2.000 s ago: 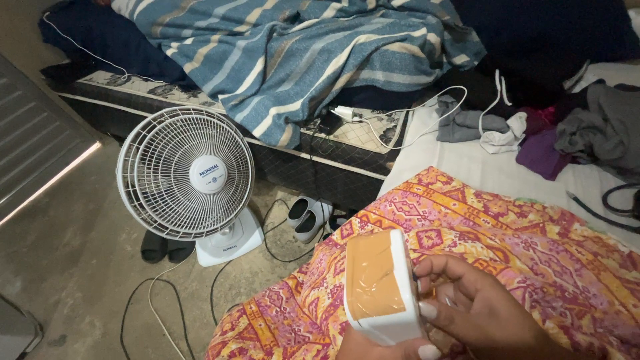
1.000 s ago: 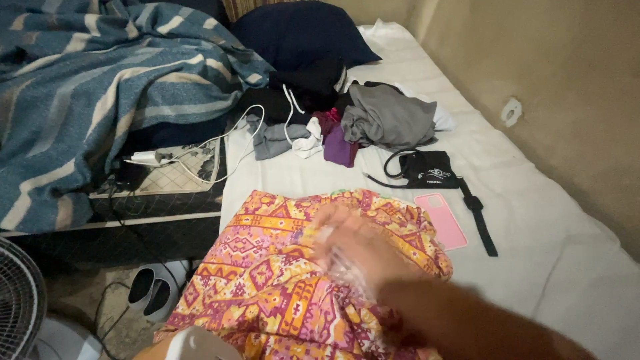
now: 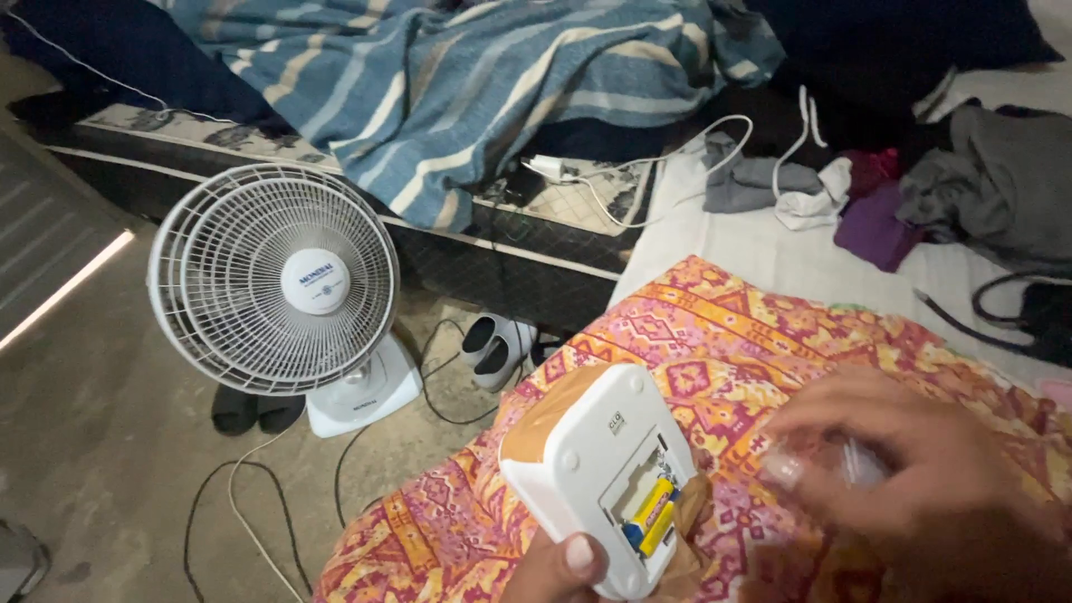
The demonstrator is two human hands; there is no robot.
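Observation:
My left hand (image 3: 557, 569) grips a white plastic device (image 3: 578, 444) at its lower end, thumb on the underside. The device is tilted, with its battery compartment uncovered; a yellow and blue battery (image 3: 652, 517) lies inside. Brown tape or wrapping (image 3: 557, 406) covers part of the device. My right hand (image 3: 888, 452), blurred, is to the right of the device, apart from it, fingers curled; something clear or whitish shows by the fingers, too blurred to tell what. Beneath both hands spreads a patterned orange and pink cloth (image 3: 687, 335).
A white table fan (image 3: 315, 281) stands on the floor at the left, with dark slippers (image 3: 255, 410), gray shoes (image 3: 496, 347) and loose cables near it. Beyond are a bed base under a blue striped blanket (image 3: 469, 92), a white charger (image 3: 548, 167) and heaped clothes (image 3: 980, 167).
The device has turned from its taped face to its underside with the battery compartment. My right hand, at the device two seconds ago, is now apart from it. The view swung right and back.

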